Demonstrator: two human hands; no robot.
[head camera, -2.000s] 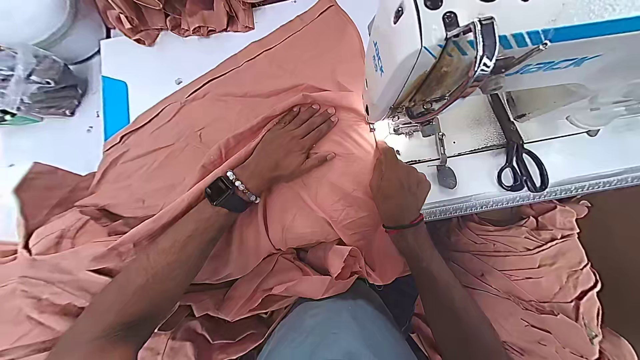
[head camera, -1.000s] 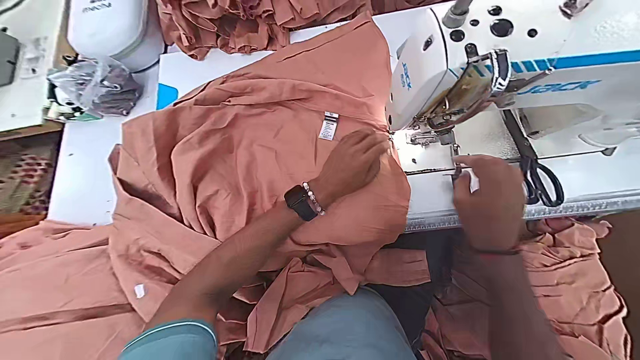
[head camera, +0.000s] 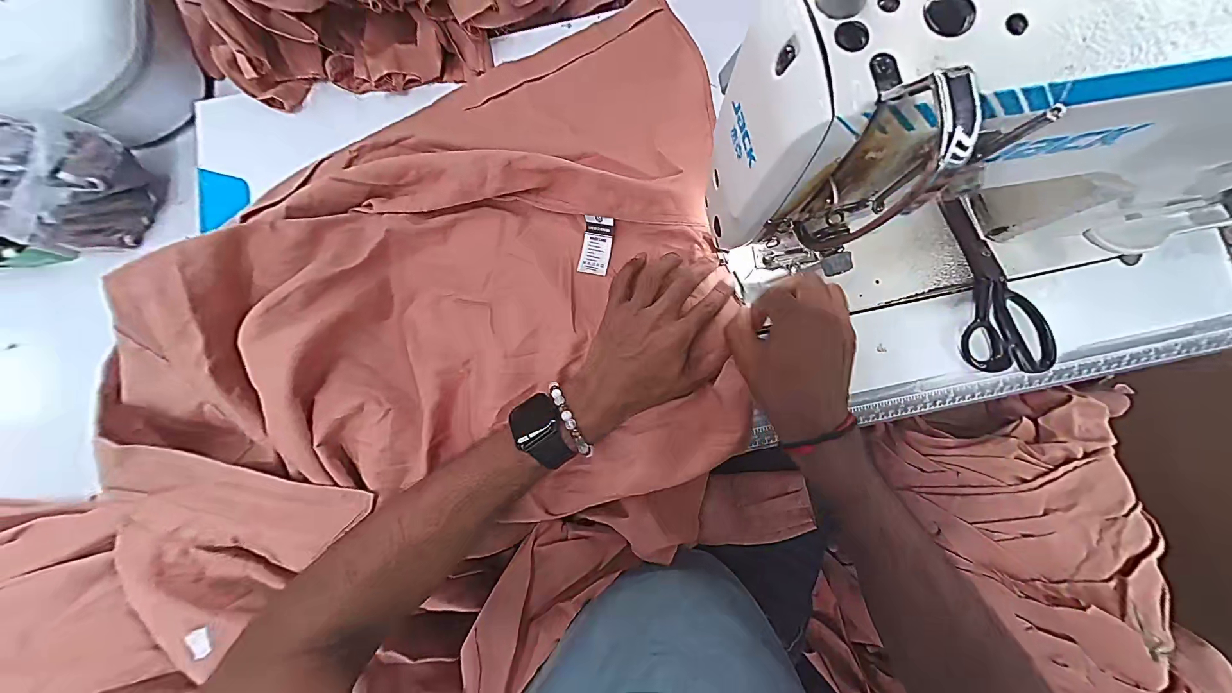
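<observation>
A salmon-pink garment (head camera: 423, 318) lies spread over the sewing table, its right edge beside the needle area of a Jack sewing machine (head camera: 914, 125). My left hand (head camera: 659, 332), with a smartwatch and bead bracelet at the wrist, rests flat on the cloth, fingers spread. Just above it is a white care label (head camera: 595, 252) bearing writing. At the garment's edge, just in front of the presser foot (head camera: 784, 258), my right hand (head camera: 799, 346) has its fingers curled in; whether it pinches the cloth is hidden.
Black-handled scissors (head camera: 1006, 327) lie on the machine bed, right of my right hand. A measuring tape (head camera: 962, 393) runs along the table's front edge. More pink cloth (head camera: 1011, 520) hangs below it, and a heap of it (head camera: 356, 48) lies behind. A plastic bag (head camera: 72, 183) sits at left.
My right hand has moved left from the machine bed to the garment's edge by the presser foot. My left hand has opened out flat on the cloth below the label.
</observation>
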